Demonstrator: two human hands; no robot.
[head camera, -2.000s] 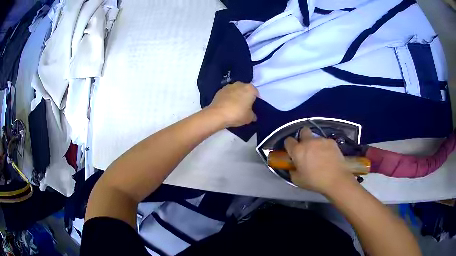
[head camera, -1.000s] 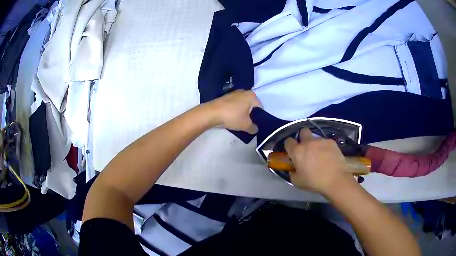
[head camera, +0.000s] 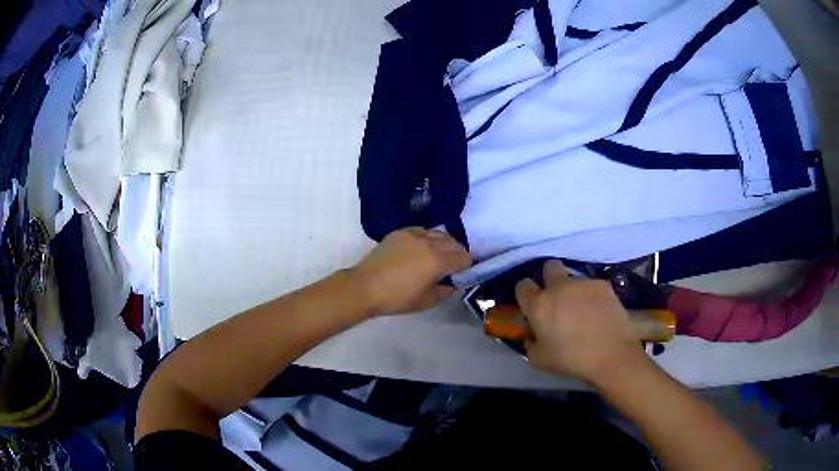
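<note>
The navy-and-white garment (head camera: 570, 198) lies on the pale ironing table, its white panels crossed by dark lines. My left hand (head camera: 414, 269) pinches the garment's navy edge just below the collar end (head camera: 411, 138), which has a small label-like mark. My right hand (head camera: 584, 322) grips the orange-brown handle of the steam iron (head camera: 644, 281) at the table's near edge. White cloth and the navy edge band (head camera: 754, 241) lie against the iron's far side and hide part of it. The iron's tip points left, close to my left hand.
A maroon wrapped hose (head camera: 745, 315) runs right from the iron. Cream cloth pieces (head camera: 152, 110) and darker cloths hang along the table's left side. More navy-and-white garments (head camera: 331, 425) lie below the near edge. A navy rectangle (head camera: 777, 129) shows on the garment's right part.
My left hand has moved towards me with the garment edge and collar end. The white panel now reaches the iron and covers part of the navy band. The iron has shifted slightly nearer me.
</note>
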